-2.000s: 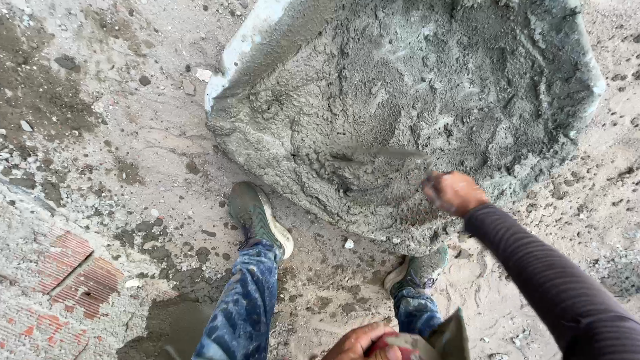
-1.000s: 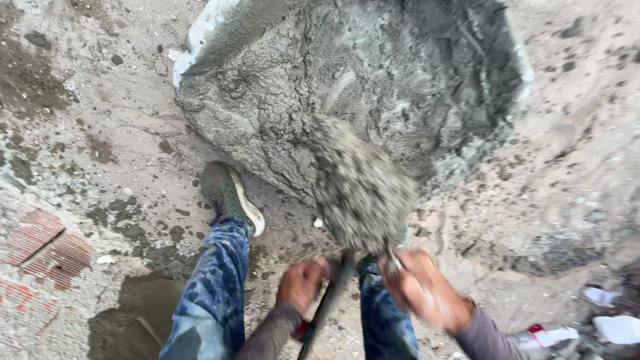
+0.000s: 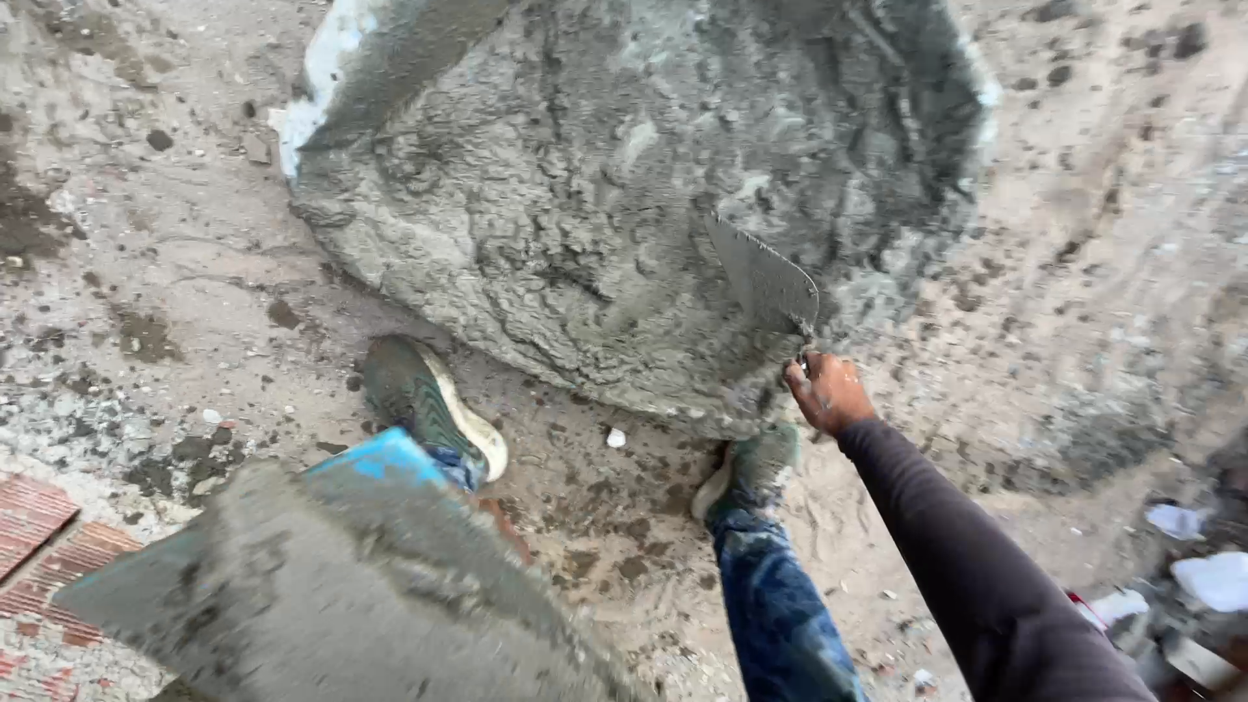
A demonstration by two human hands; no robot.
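My right hand (image 3: 829, 393) grips the handle of a pointed masonry trowel (image 3: 763, 276). The trowel's metal blade touches or hangs just over the wet mortar (image 3: 585, 195), at the near right part of a large light-blue mixing tub (image 3: 327, 83). At the lower left, a flat board (image 3: 341, 575) with a blue corner carries a smeared layer of mortar. My left hand is not visible; whether it holds the board is hidden.
My mortar-stained shoes (image 3: 434, 400) stand on the dirt ground (image 3: 214, 253) just below the tub. Broken red hollow brick (image 3: 34, 526) lies at the left edge. White scraps and rubble (image 3: 1209, 580) lie at the lower right.
A second ago a heap of mortar was near both hands; now the trowel blade is at the tub, nearly bare. The mortar-covered board has come into view, and my left hand has gone out of view.
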